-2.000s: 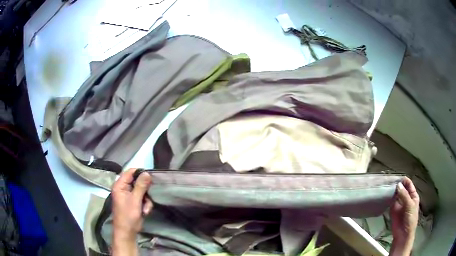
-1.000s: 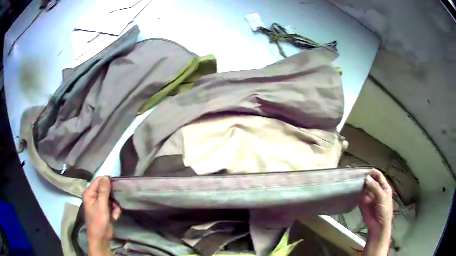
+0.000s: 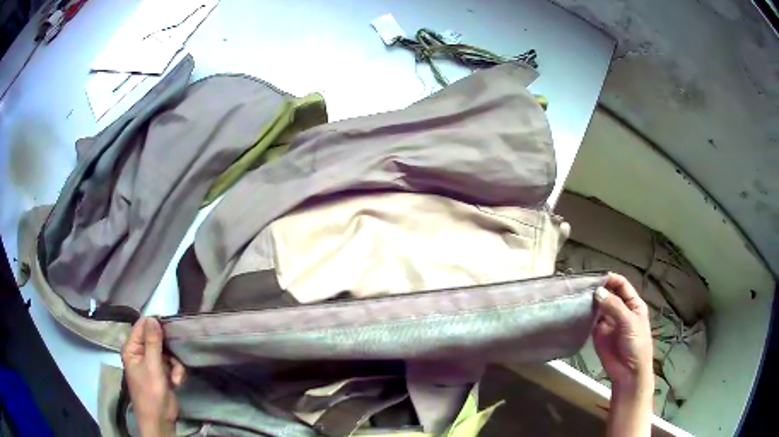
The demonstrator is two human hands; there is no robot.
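A part-sewn garment of grey-brown cloth lies on the white table and reaches toward me. Its long straight stitched edge is stretched taut between both hands, with a paler grey-green band below the seam. My left hand pinches the left end of the edge. My right hand pinches the right end, slightly higher. Behind the edge lie a beige panel and a dark brown panel. Lime-green strips hang at the bottom.
A second grey-brown garment with a lime-green panel lies at the left. A bundle of dark olive cords with a white tag and paper sheets lie at the back. A pale bin of cloth stands at the right.
The whole view has shifted, so the table, garments and hands appear further left. The held edge now slants up toward my right hand. Both hands keep their hold.
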